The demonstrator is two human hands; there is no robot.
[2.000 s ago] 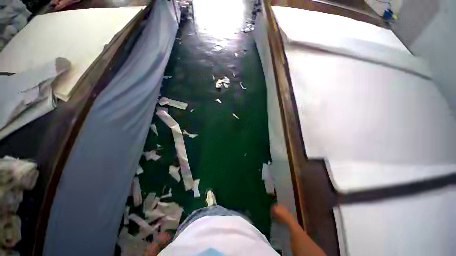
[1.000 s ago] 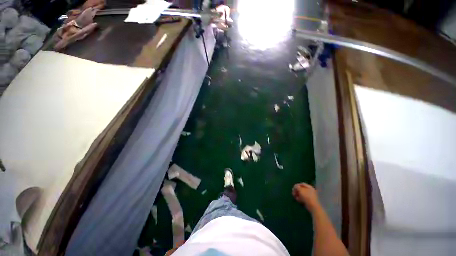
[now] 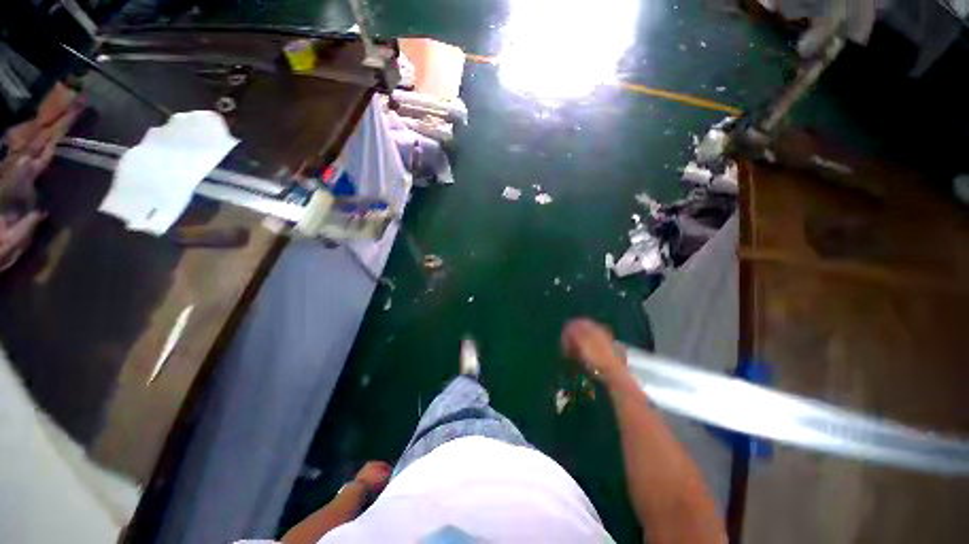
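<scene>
My right hand (image 3: 590,345) is over the aisle at centre right, blurred, fingers seemingly curled, with nothing seen in it. Its wrist overlaps the near end of a silver rail (image 3: 797,412); I cannot tell if they touch. My left hand (image 3: 372,475) is low beside my left hip, small and partly hidden by my body; its grip is unclear. A white sheet or cut piece (image 3: 170,170) lies on the dark left table (image 3: 239,138), over another rail.
Green floor (image 3: 499,266) runs between cloth-skirted tables. Scraps (image 3: 638,250) heap by the brown right table (image 3: 850,319). White rolls or bundles (image 3: 425,115) stand beyond the left table. A yellow line (image 3: 680,98) crosses the floor ahead. A white stack (image 3: 48,457) is at lower left.
The view has moved forward along the aisle. The rails have come closer and the right-hand white stacks have left view. My right hand appears higher, and my left hand and forearm show more.
</scene>
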